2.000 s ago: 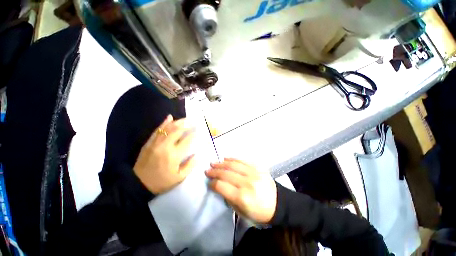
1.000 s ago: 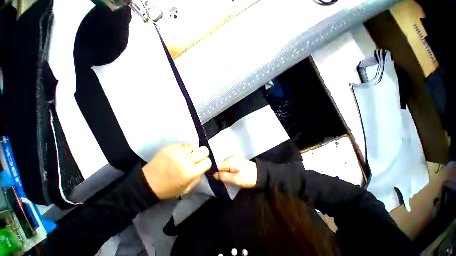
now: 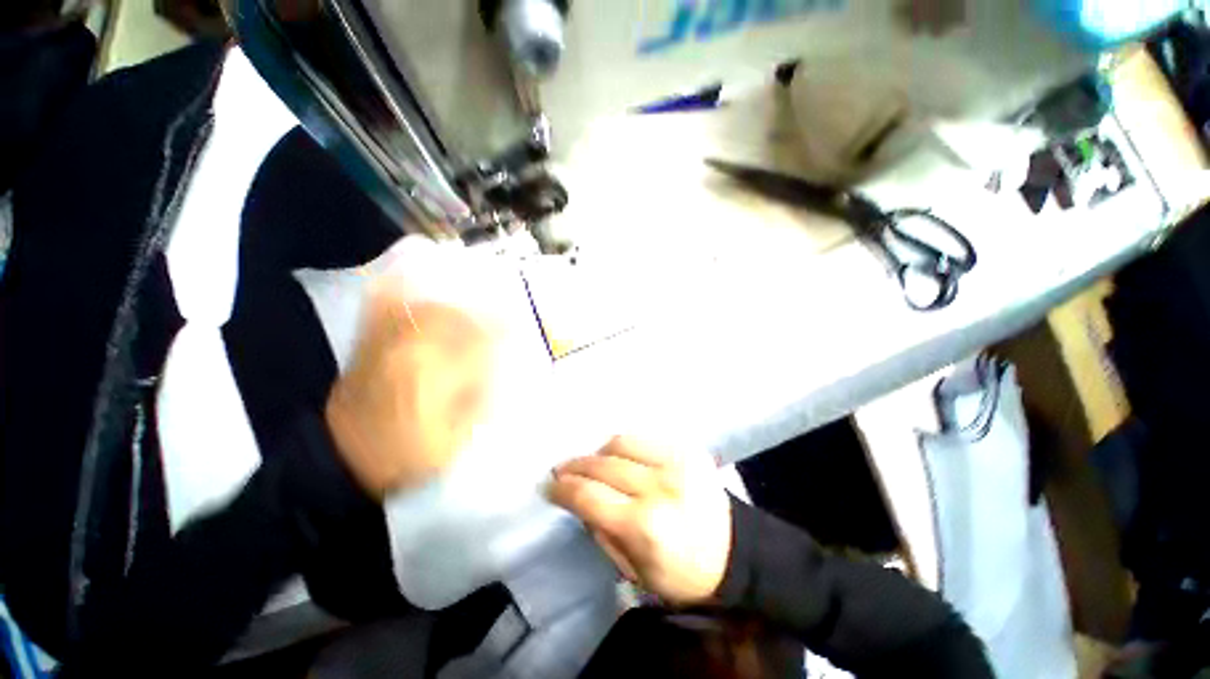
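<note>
A grey-white fabric panel [image 3: 451, 544] lies from the presser foot [image 3: 547, 239] down over the table edge towards the lap. My left hand [image 3: 418, 385] is blurred and lies over the panel, left of and below the needle area; its grip cannot be made out. My right hand [image 3: 650, 517] holds the panel's right edge near the table's front edge, fingertips pinched on it. The white and blue sewing machine head [image 3: 743, 66] stands above. Black fabric [image 3: 272, 265] lies left of the panel.
Black shears [image 3: 916, 252] lie right of the needle. A blue-purple stick [image 3: 679, 101] lies behind it. Pale cut pieces [image 3: 995, 504] hang or lie low at right, beside cardboard [image 3: 1091, 345]. A black garment heap [image 3: 80, 318] with a fuzzy edge is at left.
The view has swung back up to the machine head. Both hands have moved from the seam edge near the lap; the left is now on the panel near the needle, the right at the table edge.
</note>
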